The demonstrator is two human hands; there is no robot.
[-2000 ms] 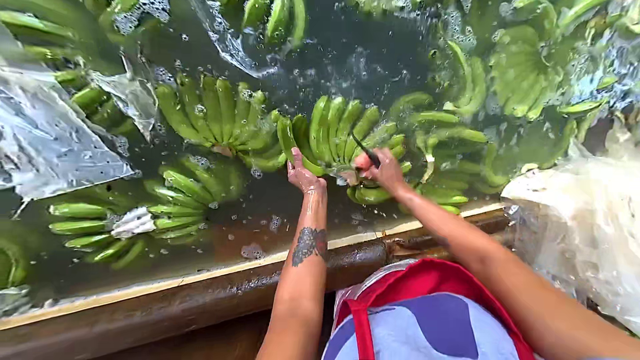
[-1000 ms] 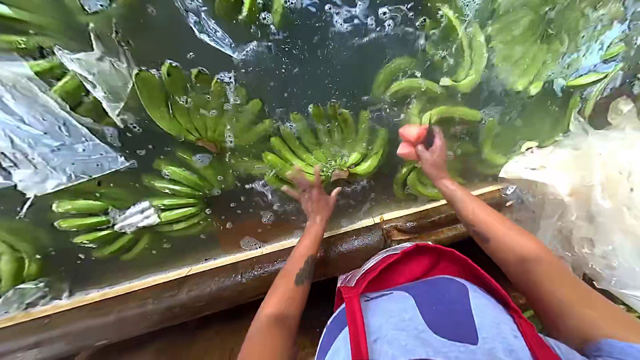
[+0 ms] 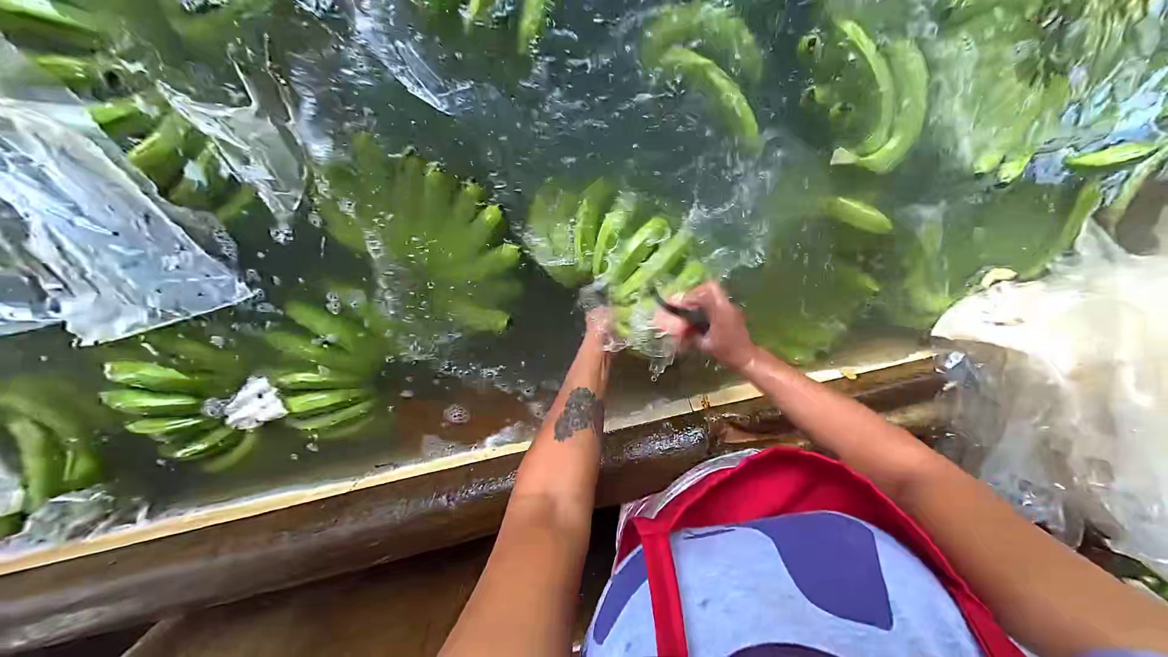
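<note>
A hand of green bananas (image 3: 630, 242) lies in the water of a tank, fingers of fruit pointing away from me, with water splashing over it. My left hand (image 3: 598, 315) is at its near left side, mostly under water, so its fingers are hidden. My right hand (image 3: 716, 324) is closed around a small dark-handled knife (image 3: 689, 317) at the near right side of the same bananas; its curved dark blade points left toward them. More green bananas (image 3: 438, 237) lie just left, under the surface.
The tank's edge (image 3: 639, 444) runs across in front of my apron. Clear plastic sheeting (image 3: 109, 201) floats at left, and whitish plastic (image 3: 1068, 338) is heaped at right. Another banana cluster (image 3: 173, 401) with a white scrap (image 3: 255, 404) lies lower left.
My right hand has moved back left to the bananas from farther right, where it held something pinkish a second ago. My left hand, spread over the bananas then, is now lower in the water.
</note>
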